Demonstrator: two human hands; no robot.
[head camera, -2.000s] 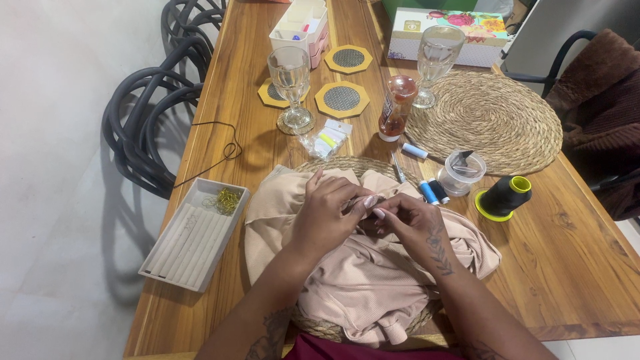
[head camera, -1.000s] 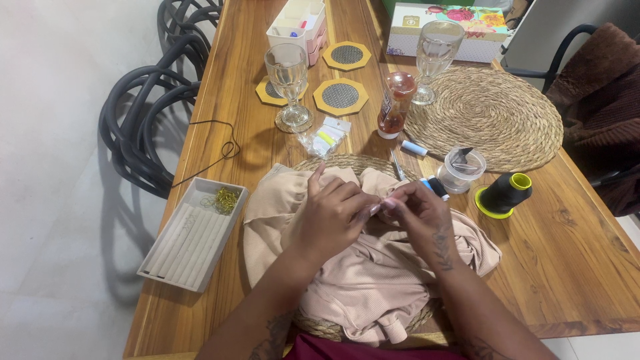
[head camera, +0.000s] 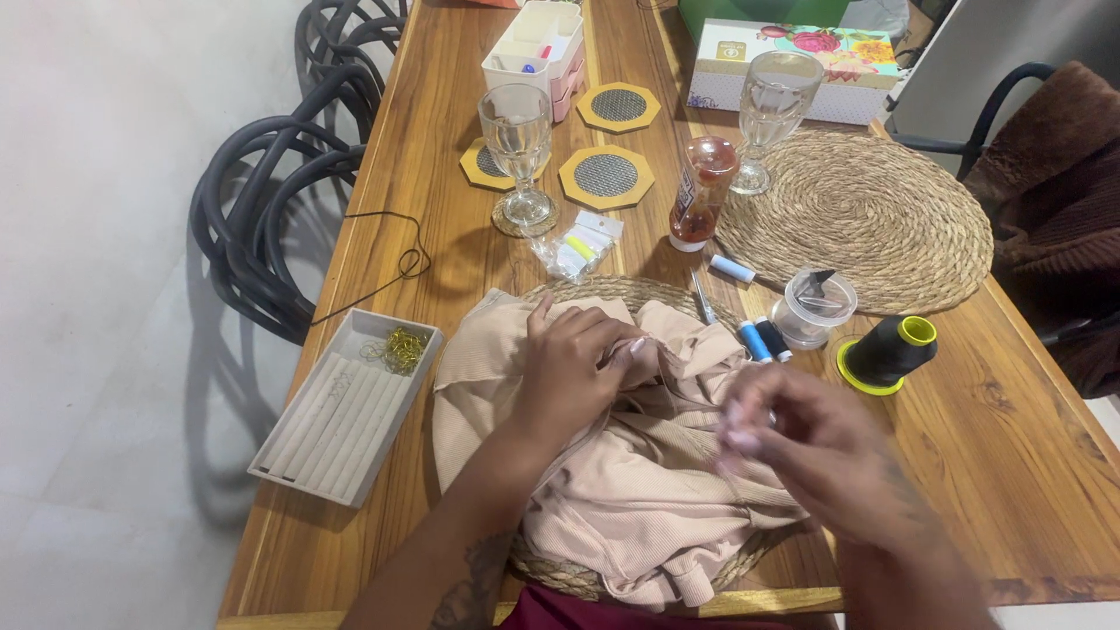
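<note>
A beige ribbed garment (head camera: 647, 499) lies bunched on a woven placemat (head camera: 560, 573) in front of me. My left hand (head camera: 582, 359) pinches a fold of its fabric between thumb and fingers. Blurred by motion, my right hand (head camera: 787, 429) is off the fold to the right, thumb and fingertips together; a thin thread seems to run between the hands, and whether a needle is in the fingers cannot be made out. Beyond the garment lie small scissors or snips (head camera: 703, 297), a blue thread spool (head camera: 754, 341), a black spool (head camera: 773, 339) and a light blue spool (head camera: 732, 269).
A black thread cone (head camera: 888, 354) and a clear round container (head camera: 814, 308) stand at right. A grey tray (head camera: 346, 407) with gold-coloured pieces sits at left. Farther back are a glass goblet (head camera: 516, 131), another goblet (head camera: 779, 96), a sauce bottle (head camera: 703, 192), coasters (head camera: 606, 175) and a plastic packet (head camera: 577, 245).
My right hand has moved away from my left, to the right and toward me; both were together at the fabric before. My left hand has stayed at the fold.
</note>
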